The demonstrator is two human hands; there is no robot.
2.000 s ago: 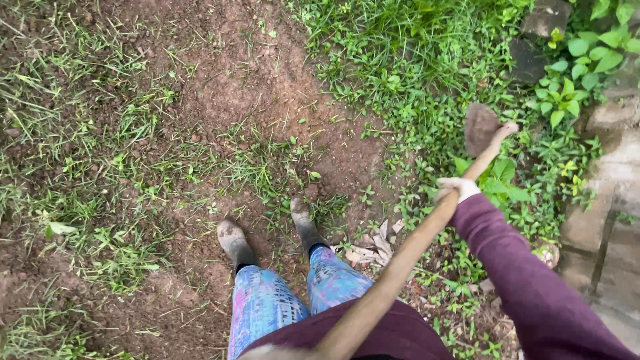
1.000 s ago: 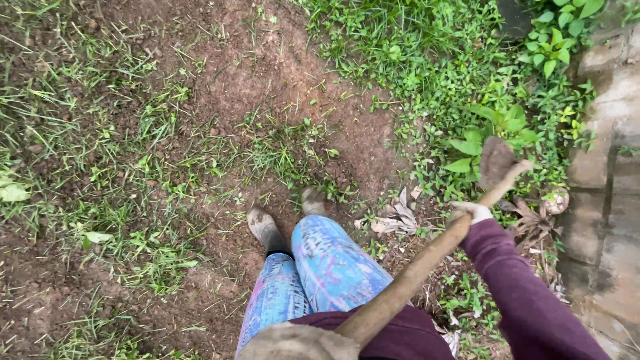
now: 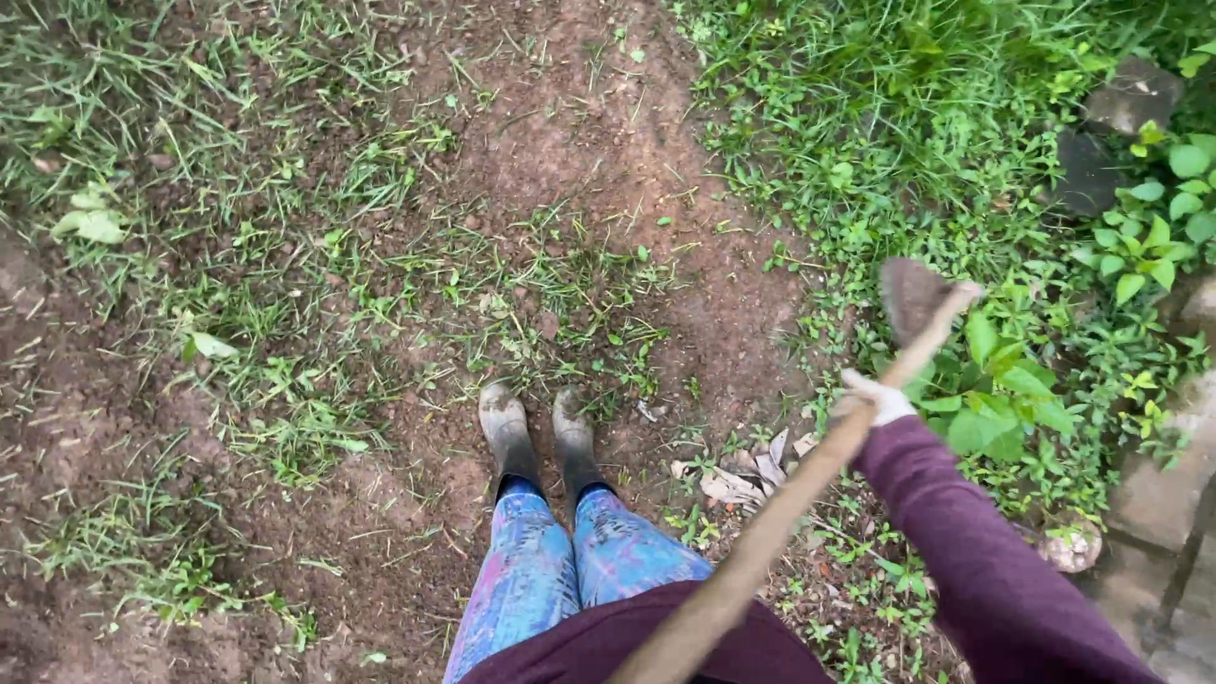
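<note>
My right hand (image 3: 876,399), in what looks like a pale glove, grips the wooden handle (image 3: 750,546) of a hoe near its head. Soil coats the broad metal blade (image 3: 909,296), which is raised over low green weeds on the right. From there the handle slants down to the left across my body and leaves the bottom edge of the view. My left hand is out of sight.
My muddy rubber boots (image 3: 537,427) stand side by side on bare soil. Cut grass (image 3: 313,275) lies over the soil to the left. Dry leaves (image 3: 746,480) are right of the boots. Stone paving (image 3: 1145,513) edges the lower right, with dark blocks (image 3: 1088,171) farther up.
My feet have shifted on the soil, and the boots now stand level beside each other. The right hand keeps its grip on the handle. The view has moved.
</note>
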